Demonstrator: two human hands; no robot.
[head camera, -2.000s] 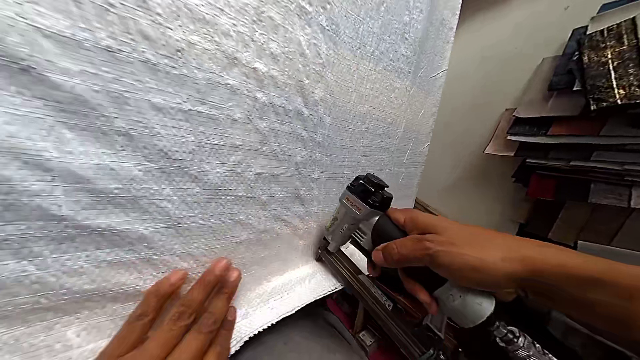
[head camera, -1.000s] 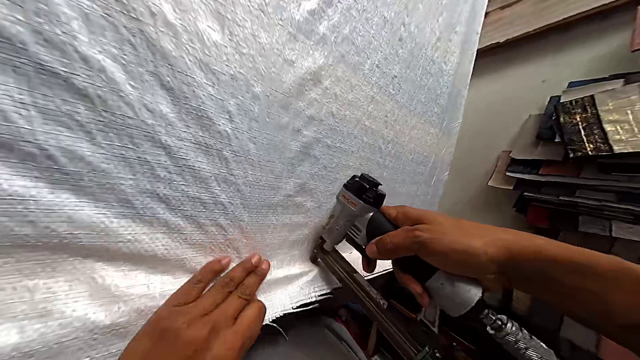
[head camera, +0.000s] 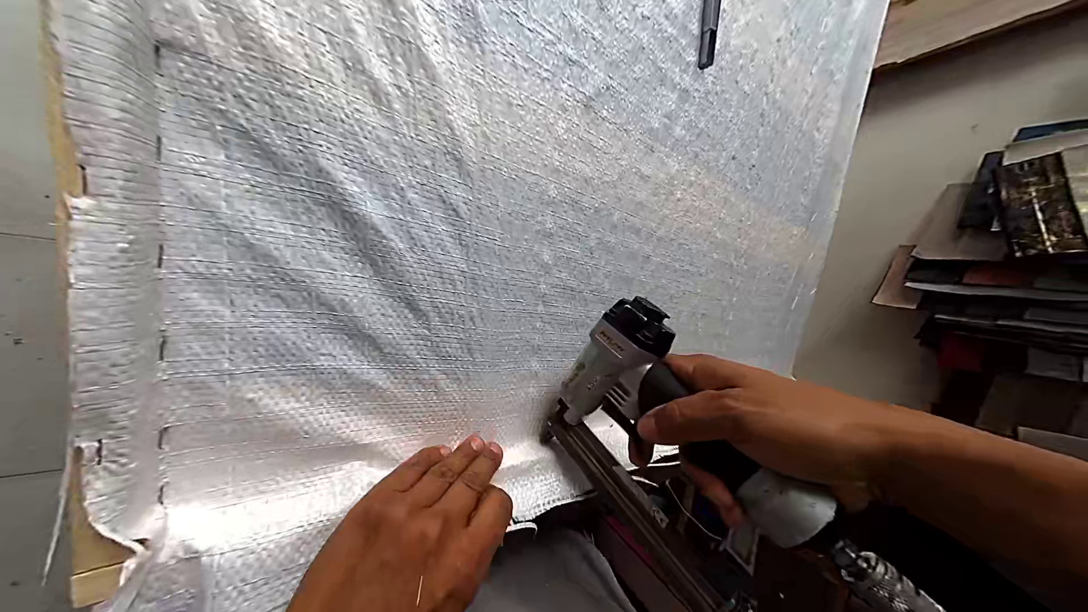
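My right hand (head camera: 739, 416) grips the black handle of a pneumatic stapler (head camera: 608, 365), whose nose rests against a silver woven sheet (head camera: 476, 238) near its lower edge. My left hand (head camera: 425, 518) lies on the sheet left of the stapler, palm down, its fingers extended and nothing held. The sheet is wrinkled and stretches over most of the view. A row of dark staples or stitches runs down its left side, beside a folded strip. At the lower left corner a wooden frame (head camera: 93, 557) shows under the sheet. An air hose coupling (head camera: 875, 574) hangs from the handle's end.
Stacked sheets and swatches of material (head camera: 1003, 280) stand at the right by a pale wall (head camera: 918, 144). A wooden board (head camera: 960, 30) is at the upper right. A dark slim rod-like object (head camera: 709, 34) lies on the sheet at the top. Grey fabric (head camera: 552, 574) shows below the sheet's edge.
The view has shifted left, bringing the sheet's left edge and wooden frame into sight. My right hand still holds the stapler at the lower edge, and my left hand remains beside it on the sheet.
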